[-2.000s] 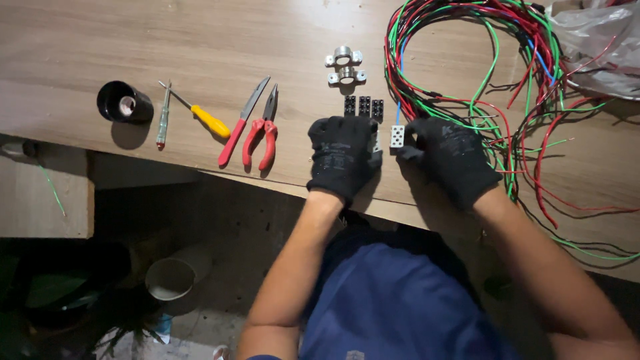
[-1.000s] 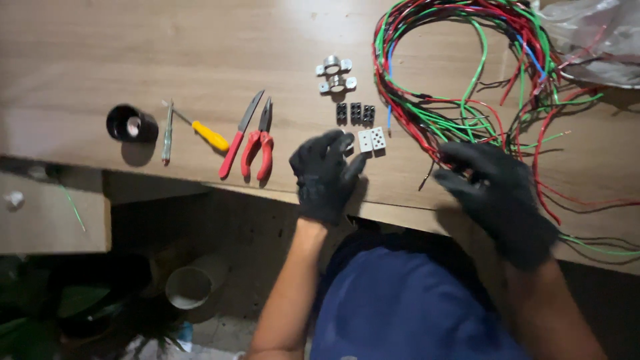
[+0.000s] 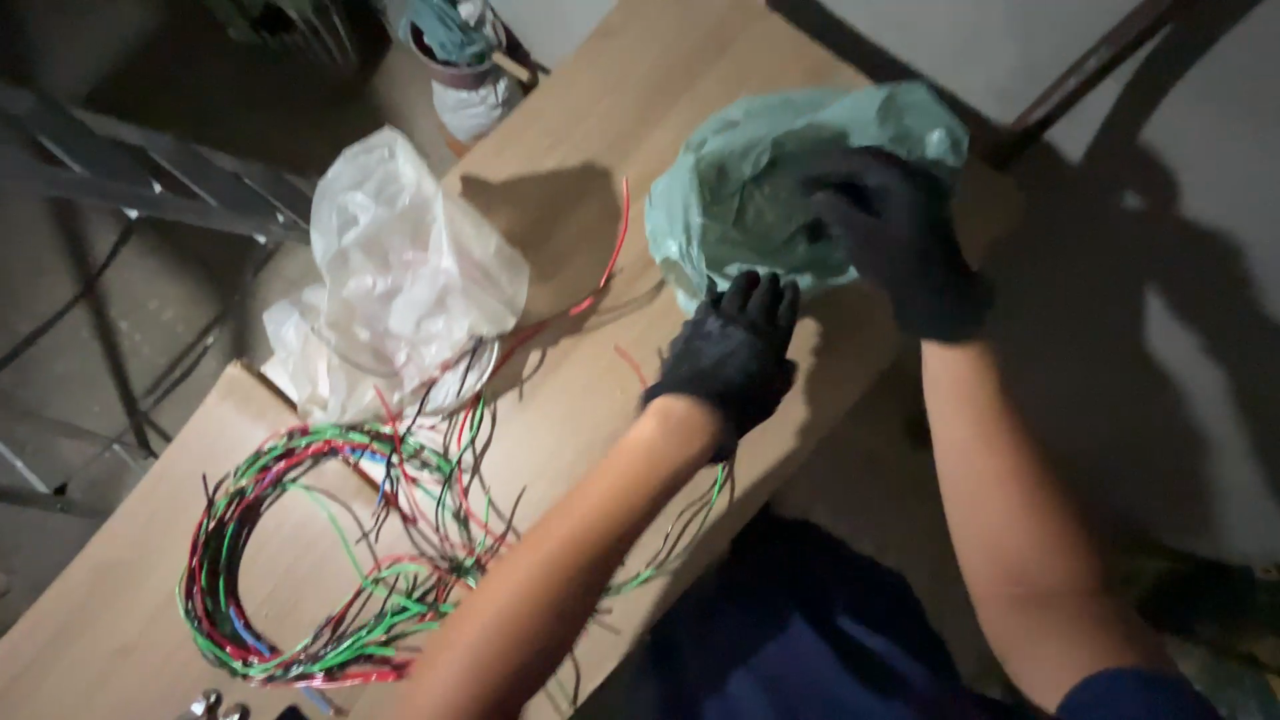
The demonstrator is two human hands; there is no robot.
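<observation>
A crumpled green plastic bag [image 3: 740,180] lies with its mouth open at the far right part of the table. My left hand [image 3: 735,350], in a black glove, touches the bag's near edge; whether its fingers pinch the plastic I cannot tell. Over the bag's opening is my right hand [image 3: 890,230], also gloved in black and blurred, its fingertips partly lost against the dark inside. Whether it holds anything is not clear. A coil of red, green, blue and black electrical wires [image 3: 215,570] rests at the lower left, its loose ends reaching toward my left forearm.
A clear whitish plastic bag [image 3: 410,270] stands beyond the coil on the wooden table [image 3: 600,420]. Small metal parts [image 3: 207,703] show at the bottom left edge. Past the table are a bucket [image 3: 455,70] with cloth in it and a metal frame [image 3: 170,170].
The view has swung far to the right. Both hands have moved from beside the terminal blocks and wires to the green bag.
</observation>
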